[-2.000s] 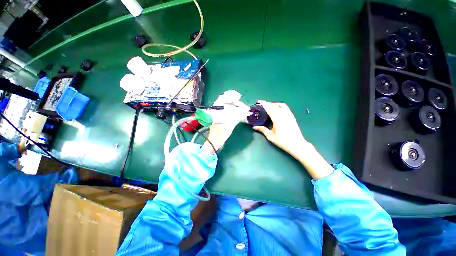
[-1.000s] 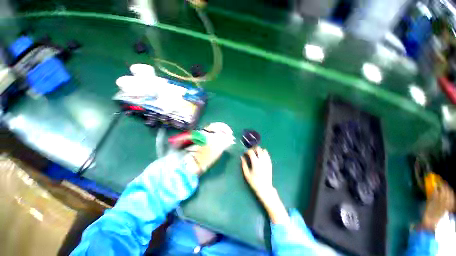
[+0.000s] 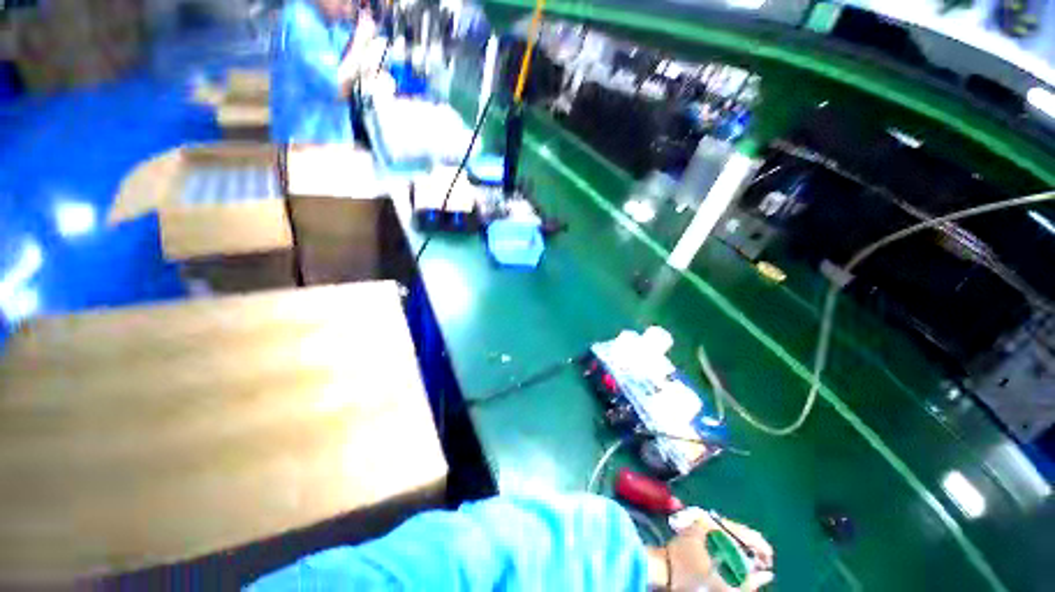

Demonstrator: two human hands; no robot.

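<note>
My left hand is at the bottom edge, partly cut off and blurred. It is closed around the dispensing syringe, whose green end shows at the fingers. A red bottle sticks out at the left of the hand, its pale tip towards the fingers. A dark cord and a thin pale hose run near it. The dispenser controller, with a white covering and white cups on top, stands just beyond the hand. My right hand is out of the picture.
A small black part lies on the green bench at lower right. A yellowish hose loops behind the controller. A large carton fills the lower left, with smaller cartons beyond. A blue bin and a person are farther along.
The view has swung far to the left and up. The right hand, the round part near it and the black parts tray have left the picture. The syringe and red bottle remain at my left hand.
</note>
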